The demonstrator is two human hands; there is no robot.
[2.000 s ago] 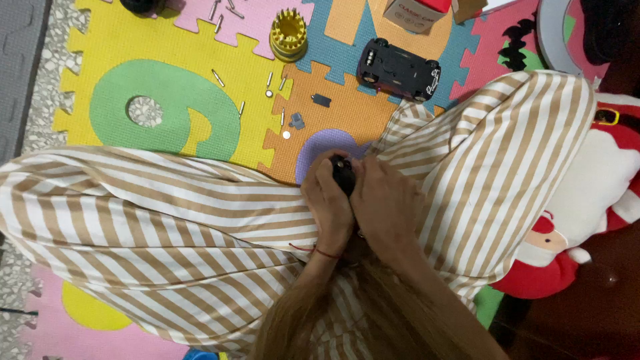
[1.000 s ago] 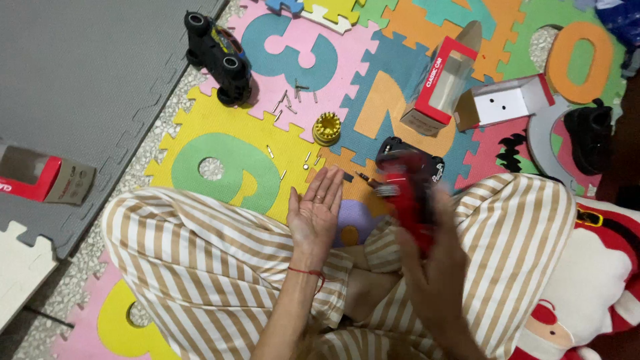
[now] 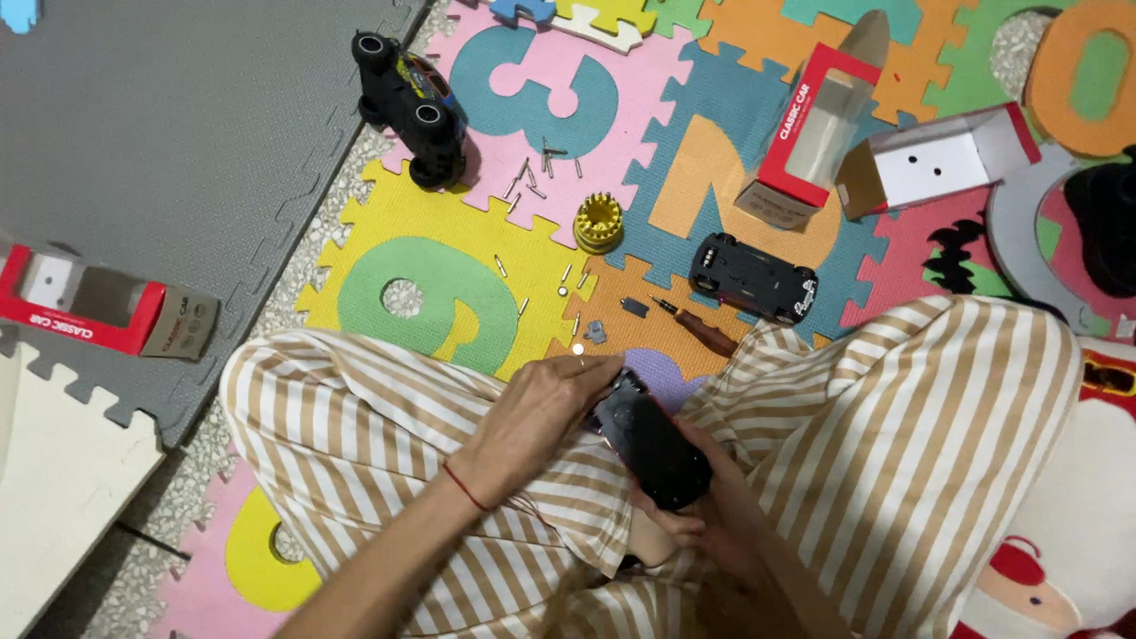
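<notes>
A toy car (image 3: 655, 444) is held over my lap, its black underside facing up and a little red at its edge. My right hand (image 3: 697, 497) grips its near end and right side. The fingers of my left hand (image 3: 550, 399) touch its far left corner; whether they grip it is unclear. Beyond it on the foam mat lie a screwdriver with a brown handle (image 3: 707, 334), a small dark flat part (image 3: 634, 307) and a small grey part (image 3: 595, 333). A second car's black underside (image 3: 754, 277) faces up nearby.
A yellow bit holder (image 3: 598, 224) stands among scattered screwdriver bits (image 3: 532, 177). A black toy vehicle (image 3: 413, 111) lies farther left. Open red car boxes (image 3: 812, 124) lie back right, another box (image 3: 89, 311) at far left. A Santa cushion (image 3: 1056, 506) is at the right.
The screwdriver now lies on the mat. The red car, blurred in my right hand a second ago, is now underside up at both hands. My left hand, palm up then, has turned over onto it.
</notes>
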